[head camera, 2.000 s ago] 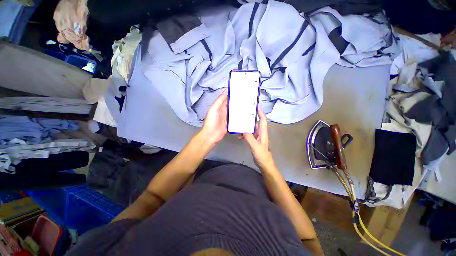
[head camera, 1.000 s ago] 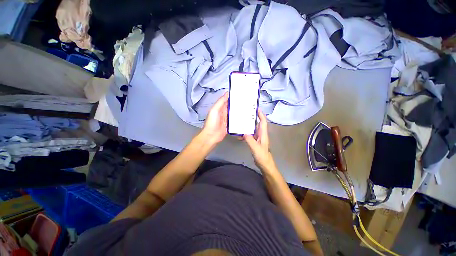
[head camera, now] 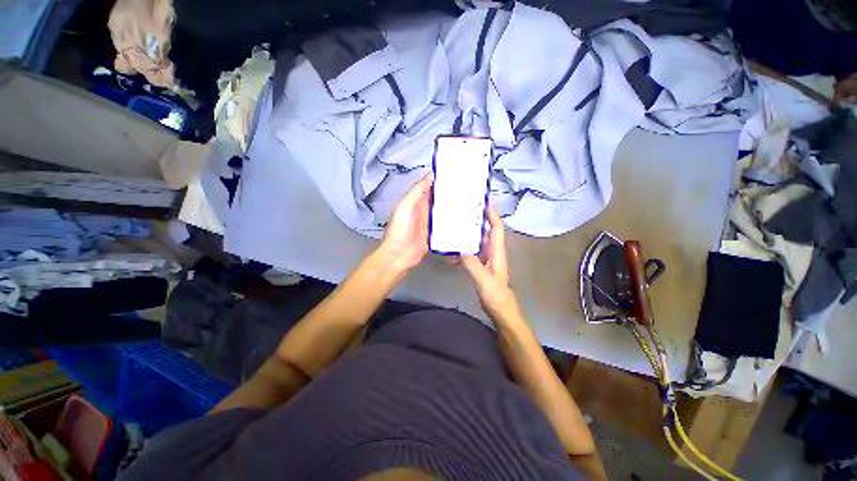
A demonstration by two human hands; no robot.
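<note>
A smartphone (head camera: pixel 459 194) with a bright, washed-out screen is upright in both hands above the table's near side. My left hand (head camera: pixel 410 225) holds its left edge. My right hand (head camera: pixel 489 258) holds its lower right edge and bottom corner. A pale grey-blue garment (head camera: pixel 554 178) with dark seam lines and dark grey panels lies crumpled behind the phone. A steam iron (head camera: pixel 615 279) with a reddish-brown handle rests on the table to the right, with no hand on it.
The pale pressing table (head camera: pixel 282 230) has a brownish stained area. A black square pad (head camera: pixel 740 303) lies at its right edge. Yellow hoses (head camera: pixel 678 434) trail down from the iron. Grey and beige cloth (head camera: pixel 799 207) is heaped at right. Blue crates (head camera: pixel 150 380) stand lower left.
The whole view has shifted very slightly. Both hands keep the same hold on the phone, and the garment and iron lie as before.
</note>
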